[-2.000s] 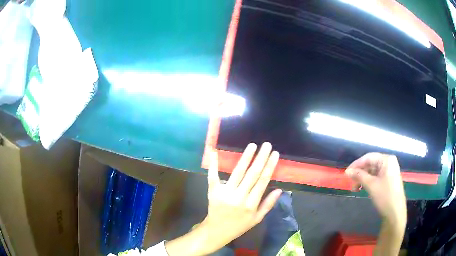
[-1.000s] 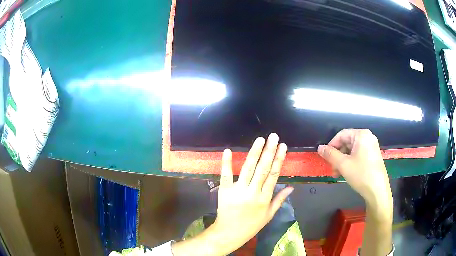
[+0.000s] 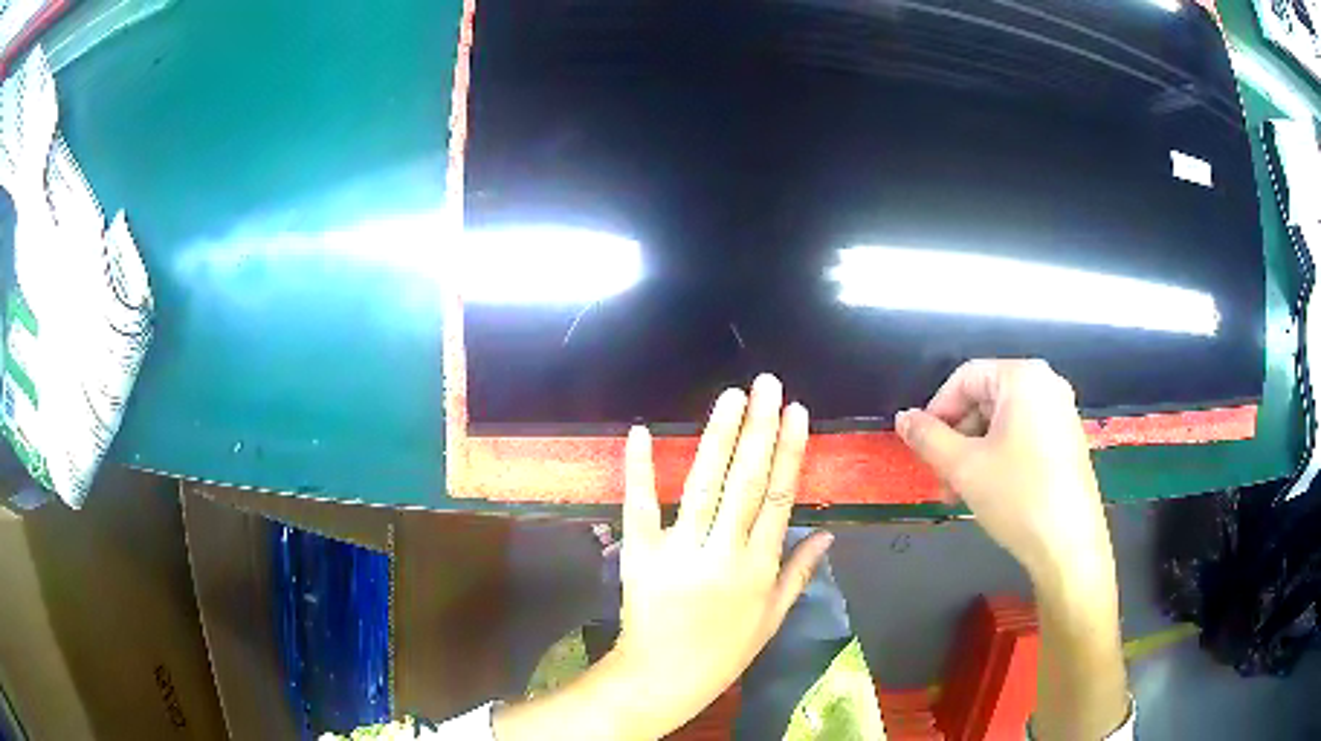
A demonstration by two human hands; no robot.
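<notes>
A large glossy black screen (image 3: 753, 188) lies on a flat red-orange foam pad (image 3: 580, 466) and reflects tube lights. A small white label (image 3: 1191, 168) shows near its right side. My left hand (image 3: 710, 543) is bare, with fingers spread and fingertips at the screen's near edge, and holds nothing. My right hand (image 3: 1014, 449) is bare, with thumb and index finger pinched together at the near edge, further right. Whether something thin is between these fingertips cannot be made out.
The dark-green bench top (image 3: 304, 145) extends left, with a striped white bundle (image 3: 80, 319) at far left. Below its front edge are an open carton (image 3: 449, 608) with blue film (image 3: 336, 623), red-orange blocks (image 3: 990, 673) and dark bags (image 3: 1246, 579).
The view has shifted, so the bench and screen sit further left and higher than two seconds ago. My right hand has moved left along the near edge, closer to my left hand.
</notes>
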